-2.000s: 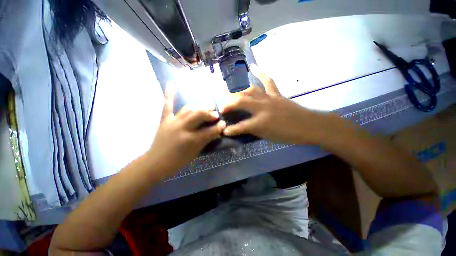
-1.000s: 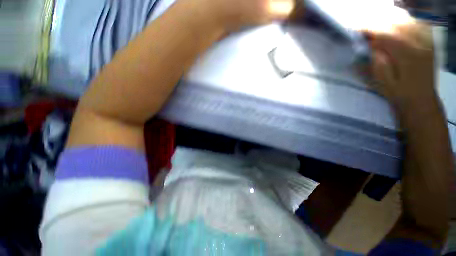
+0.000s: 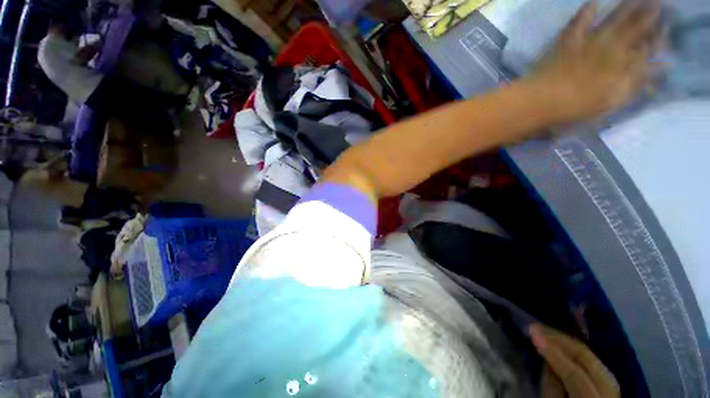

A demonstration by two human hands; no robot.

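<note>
My left hand (image 3: 615,66) is at the upper right, blurred, over pale blue-grey panels (image 3: 533,31) on the machine table. I cannot tell whether it grips one. My right hand (image 3: 572,365) is low at the right by my lap, partly cut off by the bottom edge, with its hold hidden. A dark piece of fabric with pale grey beside it (image 3: 475,253) lies below the table edge. The needle area is out of view.
The grey ruled table edge (image 3: 623,225) curves down the right. A red container (image 3: 311,47) with a black, white and grey fabric heap (image 3: 304,116) is left of the table. A blue crate (image 3: 195,260) stands farther left. A person's sleeve (image 3: 66,66) shows at upper left.
The view has swung left and down, away from the needle. My left hand has moved onto the panels at the left end of the table; my right hand has dropped below the table edge.
</note>
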